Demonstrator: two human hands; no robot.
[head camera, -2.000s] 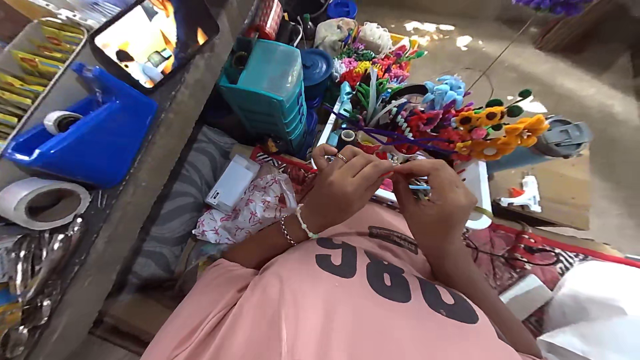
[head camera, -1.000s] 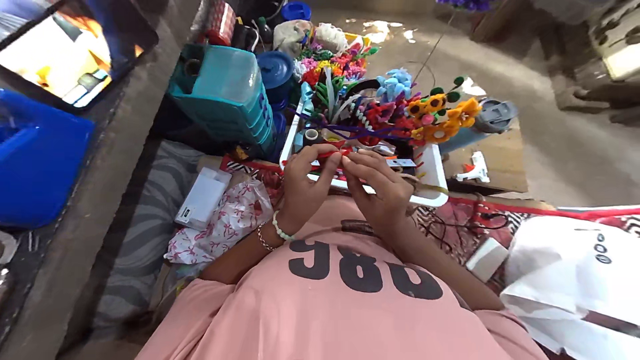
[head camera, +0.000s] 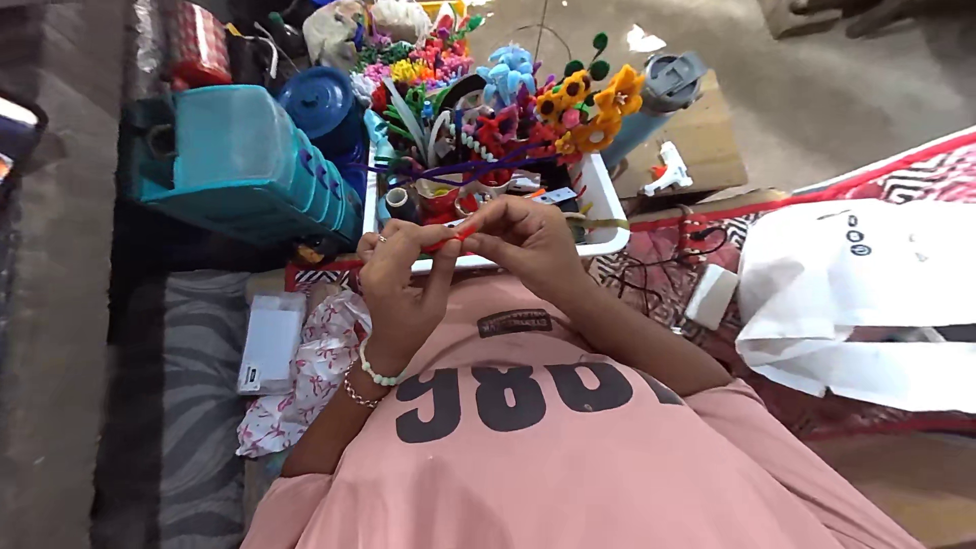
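Observation:
Between the fingertips of both hands is a small red piece (head camera: 450, 239), probably fuzzy craft material; its full shape is hidden by the fingers. My left hand (head camera: 404, 274) pinches its left end, with a ring on one finger and two bracelets at the wrist. My right hand (head camera: 526, 240) pinches the other end with thumb and forefinger. Both hands are just above the near rim of a white plastic basket (head camera: 614, 221). The basket holds a spool of dark thread (head camera: 401, 204), purple stems (head camera: 465, 169), orange fuzzy flowers (head camera: 598, 130) and a light blue flower (head camera: 507, 72).
A teal drawer unit (head camera: 229, 145) and a blue lidded container (head camera: 316, 103) stand left of the basket. To the right are a tumbler (head camera: 663, 91), a white glue gun (head camera: 669, 169) on cardboard, cables (head camera: 648, 267) and a white bag (head camera: 862, 290). A clear box (head camera: 271, 343) lies at the left.
The view has turned, so the phone at the left is mostly out of frame. Both hands stay together at the basket's near edge; the red piece now shows more plainly than two seconds ago.

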